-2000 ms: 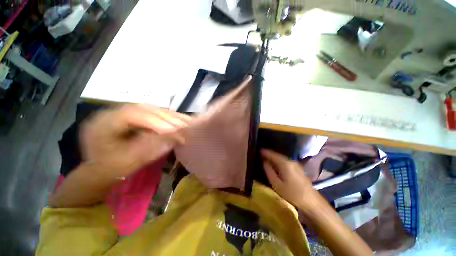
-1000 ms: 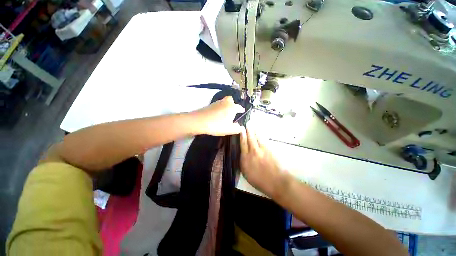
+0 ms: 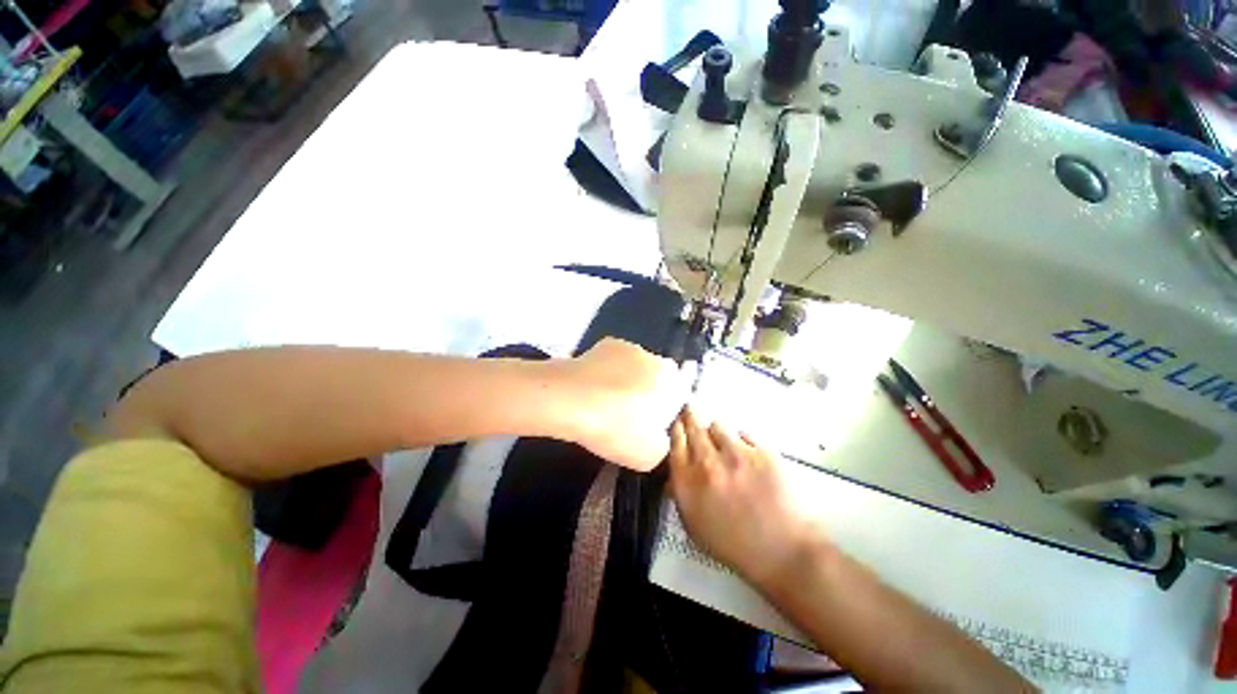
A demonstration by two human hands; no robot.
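Observation:
The black bag panel (image 3: 532,508) lies from the presser foot (image 3: 708,320) down over the table's front edge, with a dusty pink-brown stripe (image 3: 583,576) between its black layers. A black handle (image 3: 415,522) loops out at its left over pale backing. My left hand (image 3: 627,404) is closed on the black fabric just in front of the foot; its fingertips are partly hidden. My right hand (image 3: 733,491) lies beside it, fingers together and flat at the seam edge; whether it pinches the cloth is unclear.
The cream machine head (image 3: 970,203) stands at the right. Red-handled snips (image 3: 939,431) lie on the machine bed. A printed ruler (image 3: 1045,658) runs along the table's front edge. More black and pale pieces (image 3: 617,143) lie behind the head. Pink cloth (image 3: 319,597) hangs at lower left.
Both hands have come from the cloth's lower part up to the presser foot. The pink-brown cloth, first spread wide, now shows as a narrow stripe. The camera view has shifted.

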